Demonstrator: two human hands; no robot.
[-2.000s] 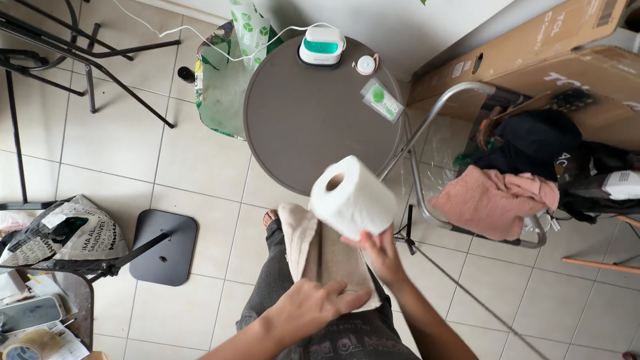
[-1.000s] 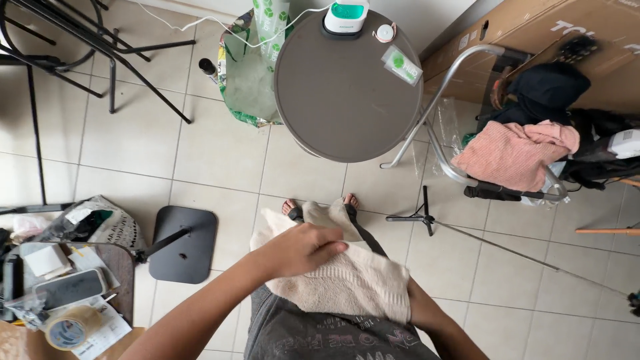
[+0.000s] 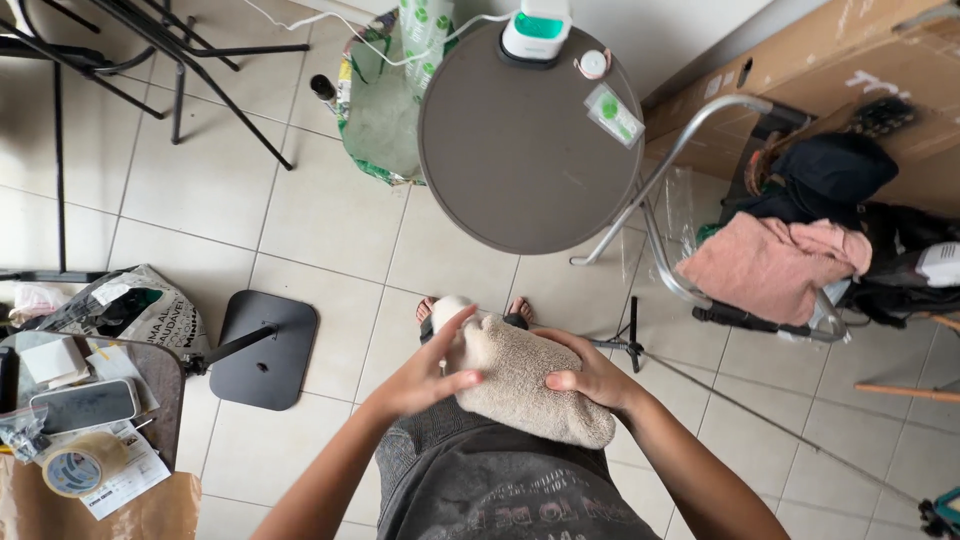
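A beige terry towel (image 3: 517,375), bunched into a thick bundle, is held in front of my waist. My right hand (image 3: 600,375) grips its right side, thumb on top and fingers underneath. At the left end, my left hand (image 3: 427,367) has its thumb and fingers spread; whether it touches the cloth is hard to tell. What lies inside the bundle cannot be seen. Ahead stands a round grey table (image 3: 525,150) bearing a white device with a green window (image 3: 536,28), a small round white item (image 3: 593,64) and a clear packet with green print (image 3: 615,115).
A metal-framed chair (image 3: 675,277) at right holds a pink towel (image 3: 772,266) and dark clothing. Large cardboard boxes (image 3: 795,52) stand behind it. At left are black metal legs (image 3: 225,97), a black base plate (image 3: 264,352) and a side table (image 3: 169,397) with a phone and tape roll (image 3: 75,469).
The white paper roll seen in my right hand two seconds ago is out of sight. The towel, draped over my lap a second ago, is now bunched up, and my right hand shows on its side.
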